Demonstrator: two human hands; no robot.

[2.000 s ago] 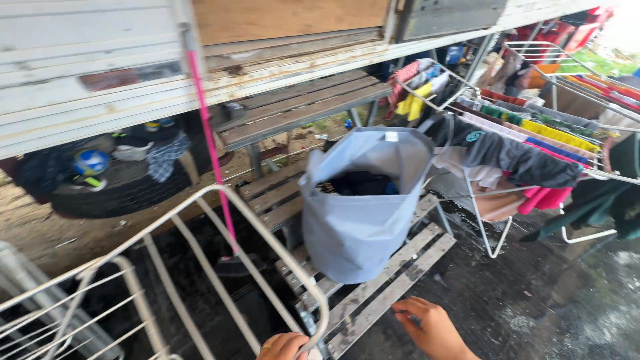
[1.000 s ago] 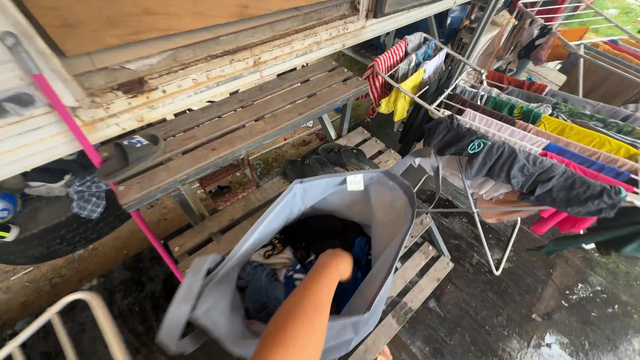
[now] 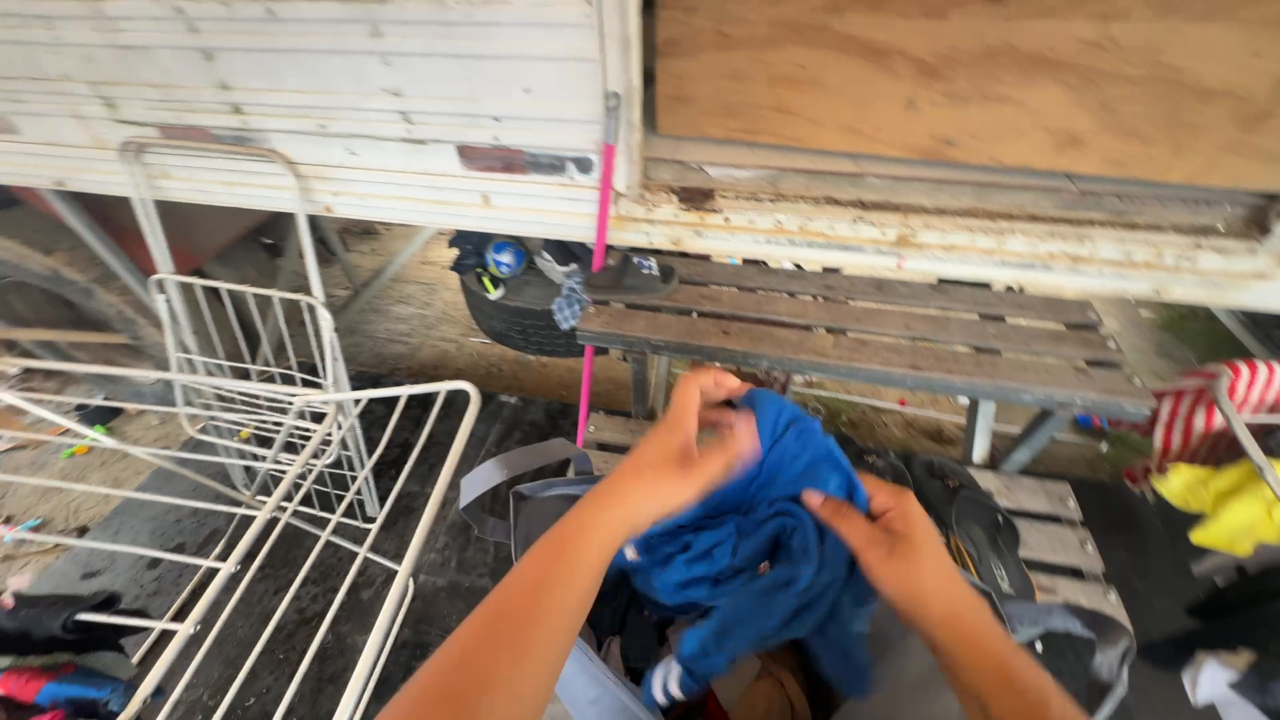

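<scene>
A crumpled blue garment (image 3: pixel 770 540) with white stripes at one end is up over the open grey fabric laundry bag (image 3: pixel 550 500). My right hand (image 3: pixel 885 535) grips its right side, thumb on top. At the garment's upper left is my left hand (image 3: pixel 695 440), blurred, fingers curled; whether it holds the cloth is unclear. Dark and brown clothes lie inside the bag below. To the left stands a white wire drying rack (image 3: pixel 400 480).
Behind the bag is a slatted wooden bench (image 3: pixel 850 335) with a dark slide sandal (image 3: pixel 635 275) on its left end. A pink pole (image 3: pixel 604 210) leans on the white siding. Black footwear (image 3: pixel 985 540) sits right of the garment. Yellow cloth (image 3: pixel 1220 505) hangs far right.
One second ago one hand was down inside the bag; now both hands are above it, with the blue garment lifted out of it. The view has swung left.
</scene>
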